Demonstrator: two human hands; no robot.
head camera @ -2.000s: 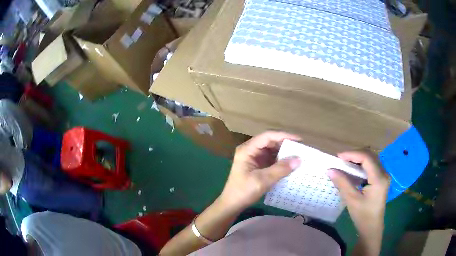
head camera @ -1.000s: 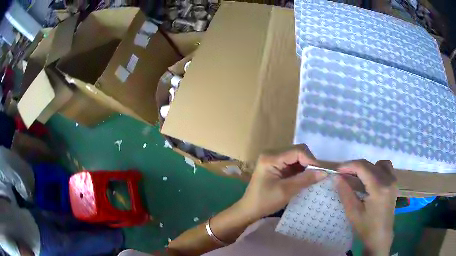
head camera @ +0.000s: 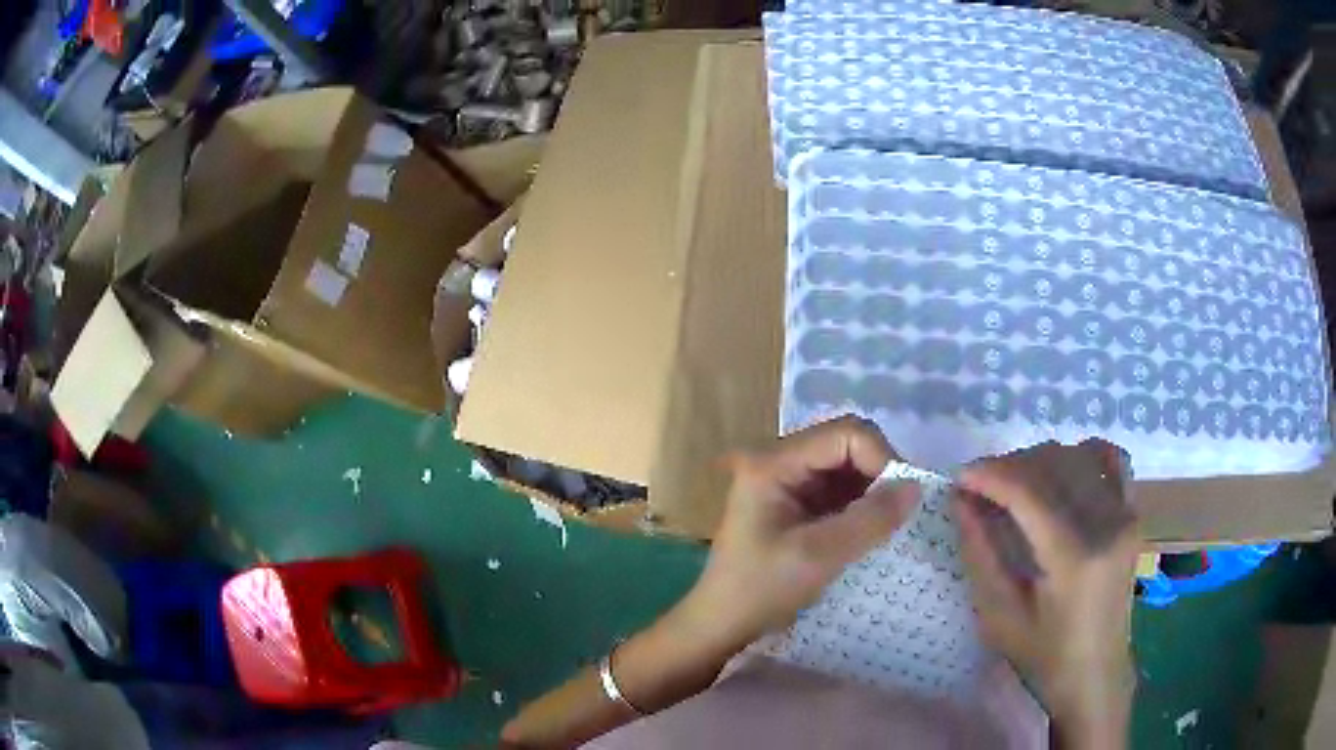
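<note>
A small white label sheet (head camera: 894, 608) with rows of tiny dark marks hangs over my lap. My left hand (head camera: 806, 528) pinches its top edge between thumb and fingers. My right hand (head camera: 1048, 550) is at the sheet's upper right corner, its fingertips close to the edge; the exact grip is partly hidden by the fingers. Large sheets of silver-grey circles (head camera: 1055, 301) lie in two stacks on a cardboard carton (head camera: 572, 279), just beyond my hands.
An open brown carton (head camera: 330, 220) stands at the left. A red stool (head camera: 344, 630) is on the green floor at lower left, beside a seated person's legs. A blue stool (head camera: 1209, 572) shows partly below the carton at right. Metal parts (head camera: 491, 66) lie at the back.
The view has tilted and shifted, so more of the large circle sheets shows than two seconds ago. The small sheet's top edge was folded over and now shows flatter between my fingertips.
</note>
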